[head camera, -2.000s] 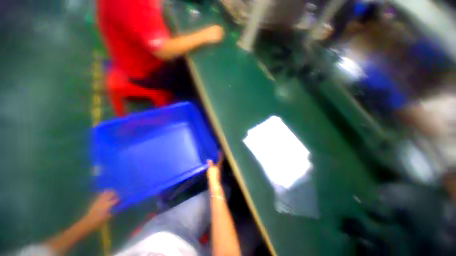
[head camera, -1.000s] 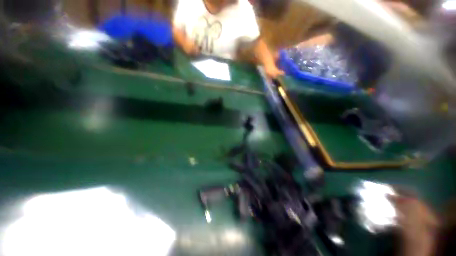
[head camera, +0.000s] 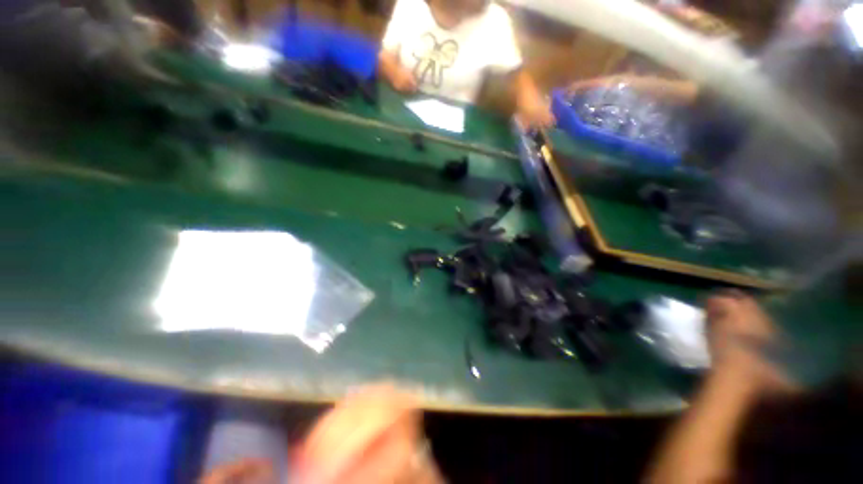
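Note:
A dull black tangled pile of corded units (head camera: 535, 302) lies on the green bench (head camera: 397, 364) in front of me. A stack of clear plastic bags (head camera: 237, 282) glares white to its left, with transparent edges on its right side. My right hand (head camera: 367, 437) is low in the middle, blurred, just below the bench edge; its grip is unclear. My left hand (head camera: 238, 472) seems to show only as a small piece at the bottom edge, mostly cut off.
A blue bin (head camera: 90, 421) is at lower left. Another person's hand (head camera: 738, 326), apparently, is at right beside shiny plastic (head camera: 677, 331). A person in a white shirt (head camera: 449, 47) sits across the belt. A yellowish-edged frame (head camera: 577, 213) and a blue bin of bagged units (head camera: 620, 128) stand beyond.
The view has swung from the blue bin and floor to the bench and black pile, then tipped lower. My hands, on the bin at first and then out of view, show again at the bottom.

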